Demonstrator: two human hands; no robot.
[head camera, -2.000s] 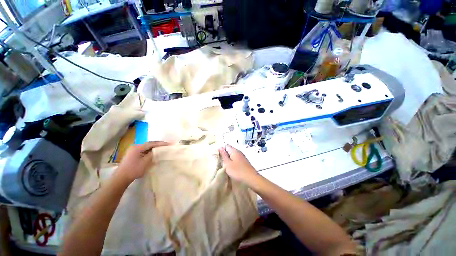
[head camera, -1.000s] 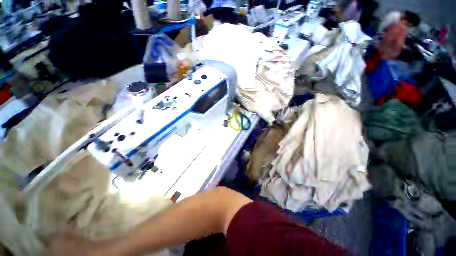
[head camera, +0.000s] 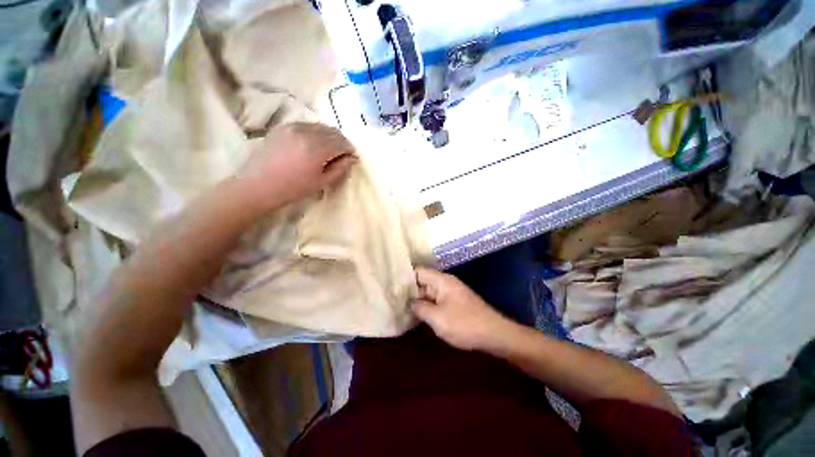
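A beige cloth piece (head camera: 295, 259) lies in folds left of the needle area and over the table's front edge. My left hand (head camera: 308, 161) is closed on the cloth, left of the needle; its fingertips are partly hidden. My right hand (head camera: 447, 303) pinches the cloth's right edge low down, beyond the table's front edge. The white sewing machine head (head camera: 536, 45) with a blue stripe stands at the top. Its presser foot and needle area (head camera: 433, 120) are to the right of my left hand, apart from it.
Yellow and green scissors (head camera: 679, 134) lie at the table's right end. A measuring strip (head camera: 554, 210) runs along the front edge. A pile of cut pieces (head camera: 661, 294) is at lower right. Red-handled scissors (head camera: 37, 357) are far left. A cardboard box (head camera: 277, 393) stands below.
The view has swung back from the right and down onto the work. Compared with the oldest frame, my left hand is nearer the needle and my right hand is lower, at the cloth's edge.
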